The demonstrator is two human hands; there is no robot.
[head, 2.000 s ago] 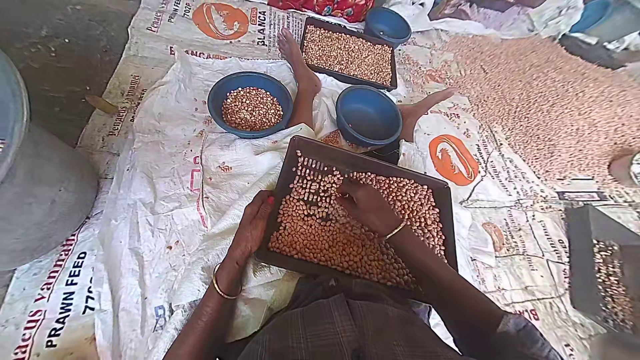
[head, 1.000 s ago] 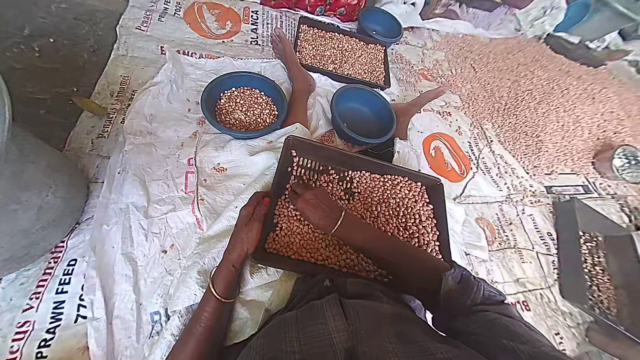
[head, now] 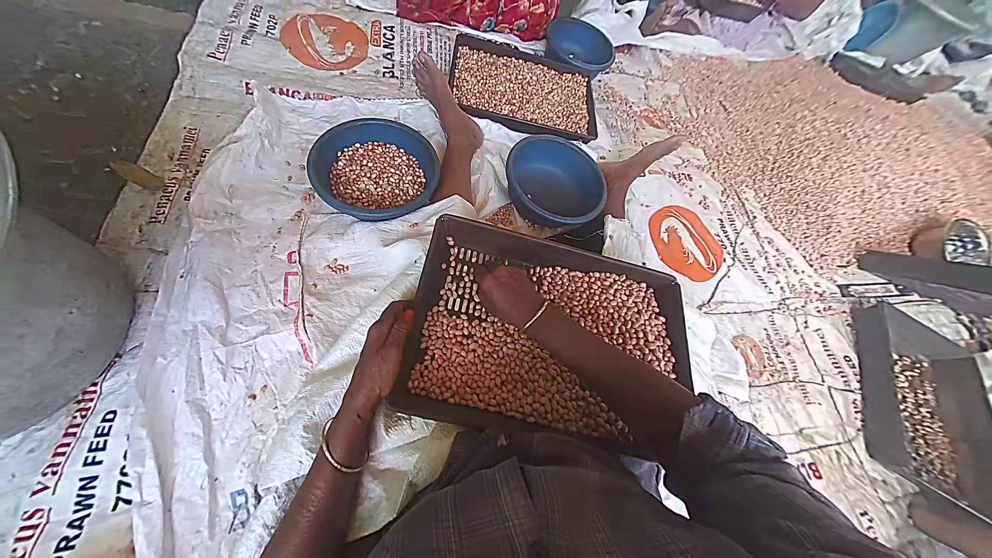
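Observation:
A dark slotted tray [head: 674, 310] rests on my lap, tilted a little, and holds many pinkish-brown nuts [head: 504, 368]. My left hand [head: 385, 353] grips its left wall, thumb over the rim. Inside the tray, toward the upper left, my right hand [head: 508, 294] is among the nuts beside a patch of bare slots; its fingertips are partly hidden, so whether it holds any nuts cannot be told. Beyond the tray stand a blue bowl [head: 556, 182] that looks nearly empty and a blue bowl [head: 318, 167] part-filled with nuts.
Printed feed sacks [head: 232, 232] cover the ground. Farther off are a second tray [head: 457, 77] of nuts and another blue bowl [head: 581, 46]. A large heap of nuts [head: 837, 147] spreads at right, near a co-worker's tray [head: 876, 387]. A grey metal vessel [head: 54, 318] stands at left.
My right hand has moved from the tray's upper middle toward its upper left, and more slots show bare there. My left hand stays on the tray's left wall.

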